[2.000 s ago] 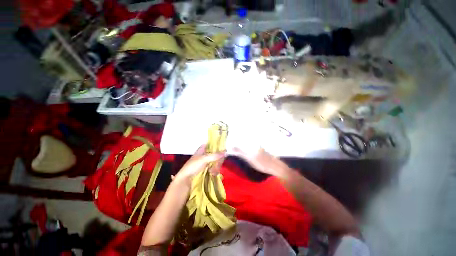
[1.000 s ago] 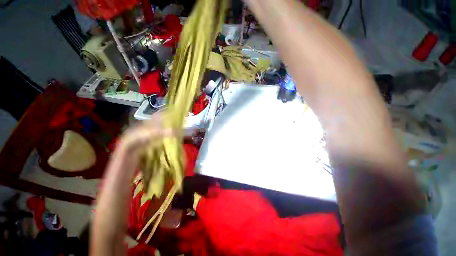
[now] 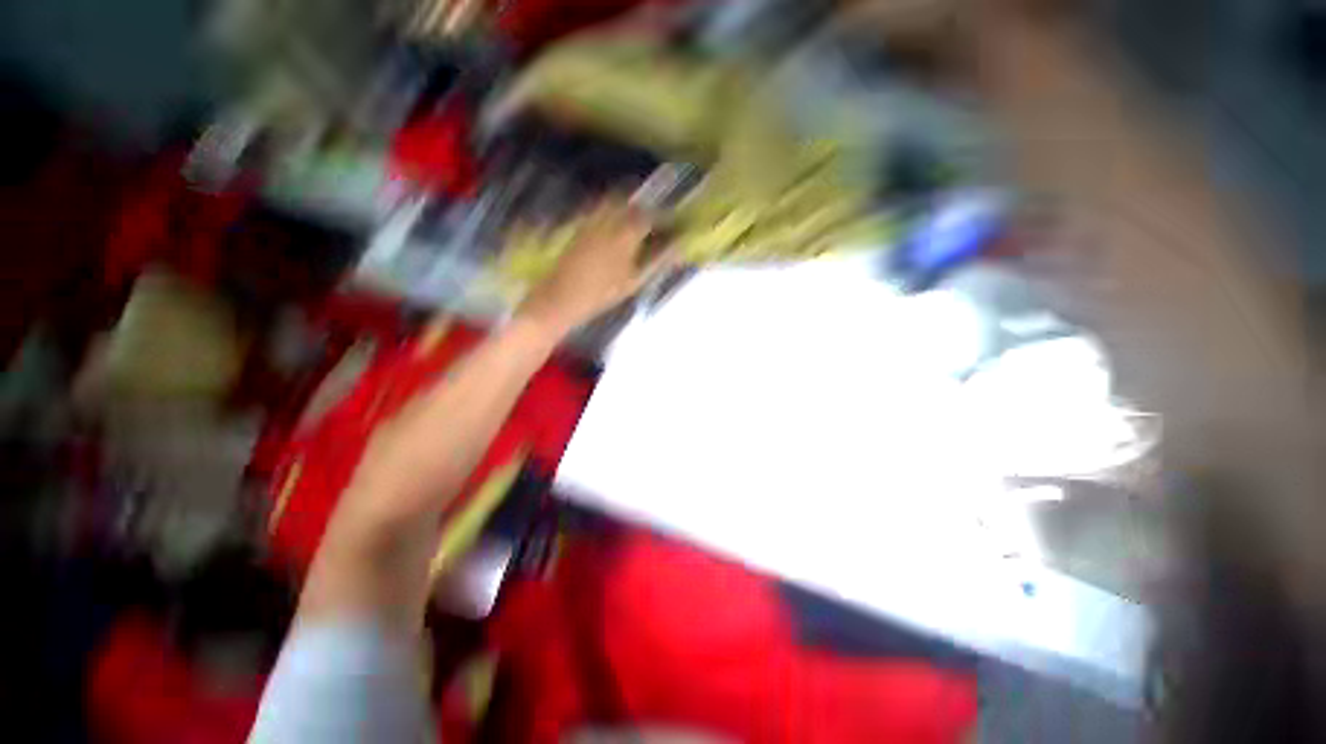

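Note:
The whole view is blurred by motion. My left hand (image 3: pixel 593 268) is stretched forward at the far left of the white table, at the bundle of yellow strips (image 3: pixel 771 207). Strips show on both sides of the hand; its fingers are too blurred to tell the grip. My right arm runs along the right side up to the top edge, and the right hand is too blurred at the top to make out. Red fabric (image 3: pixel 698 625) lies across my lap.
The white table (image 3: pixel 756 422) glares under the lamp. A blurred blue-labelled bottle (image 3: pixel 948 240) stands at its back edge. A pale tray (image 3: pixel 422 269) is left of the table. A red pile (image 3: pixel 342 436) with yellow bands lies left of my lap.
The yellow bundle, held up before me a second ago, is now down at the table's far left. My left hand has moved forward and right. The view has shifted.

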